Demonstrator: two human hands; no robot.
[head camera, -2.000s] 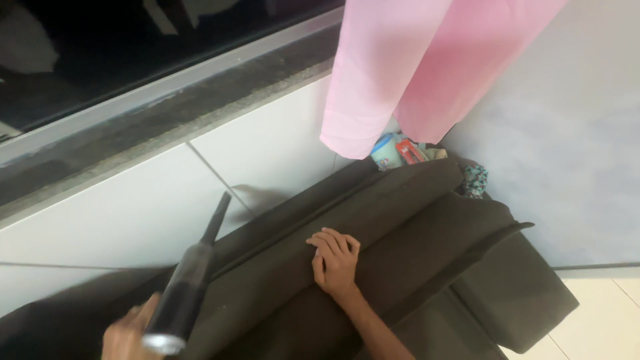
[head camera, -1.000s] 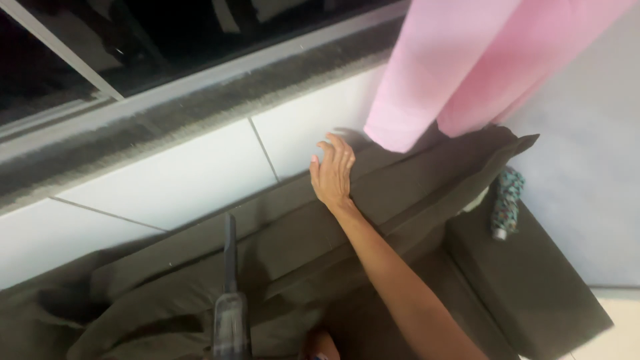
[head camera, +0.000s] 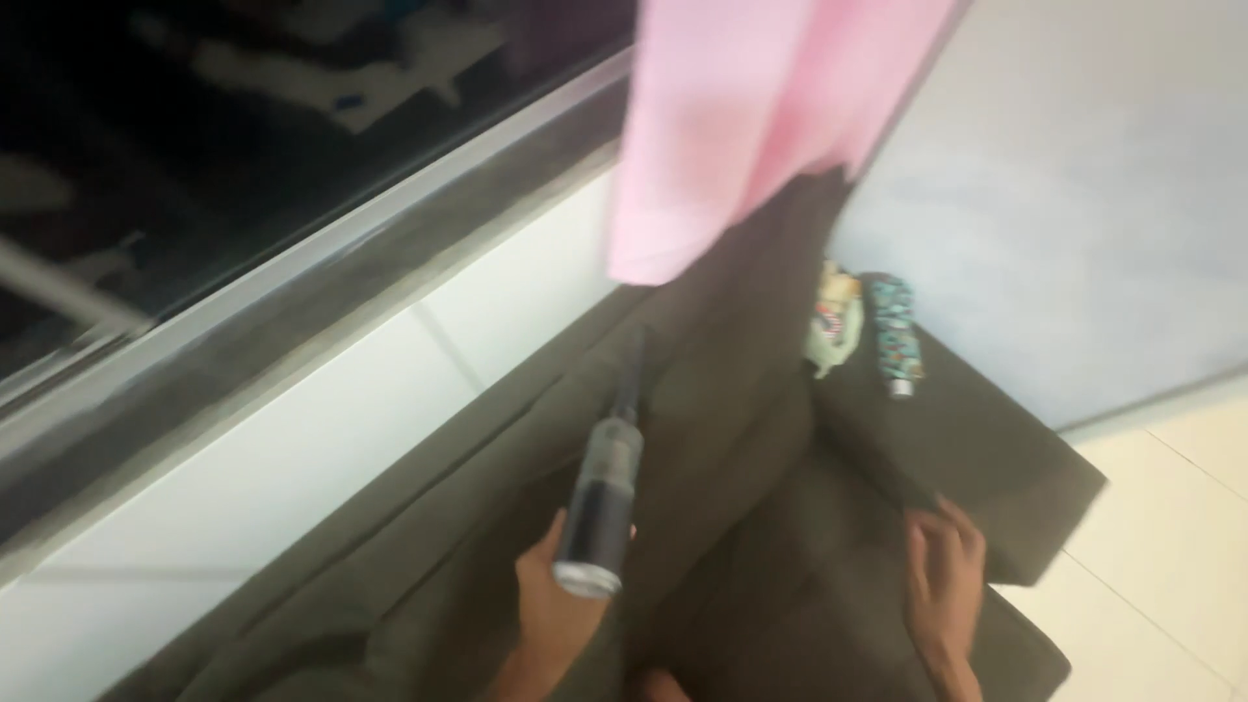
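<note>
My left hand (head camera: 565, 595) is closed around a handheld vacuum cleaner (head camera: 603, 507) with a dark body, a clear front part and a narrow nozzle. The nozzle points away from me, over the back of a dark brown sofa (head camera: 468, 487); whether its tip touches the fabric cannot be told. At the right, my right hand (head camera: 946, 575) is by the inner side of the sofa's armrest (head camera: 985, 468), fingers a little bent and holding nothing. The picture is blurred.
A pink curtain (head camera: 721, 127) hangs over the sofa's far corner. On the armrest lie a patterned folded umbrella (head camera: 895, 331) and a pale plastic bag (head camera: 837, 322). A tiled wall (head camera: 322, 419) and a dark window (head camera: 292, 117) run along the left, with a pale wall (head camera: 1053, 195) at the right.
My right hand has left the top of the sofa back and moved to the armrest side. The vacuum nozzle has moved toward the sofa's far corner. The bag on the armrest is now in fuller view.
</note>
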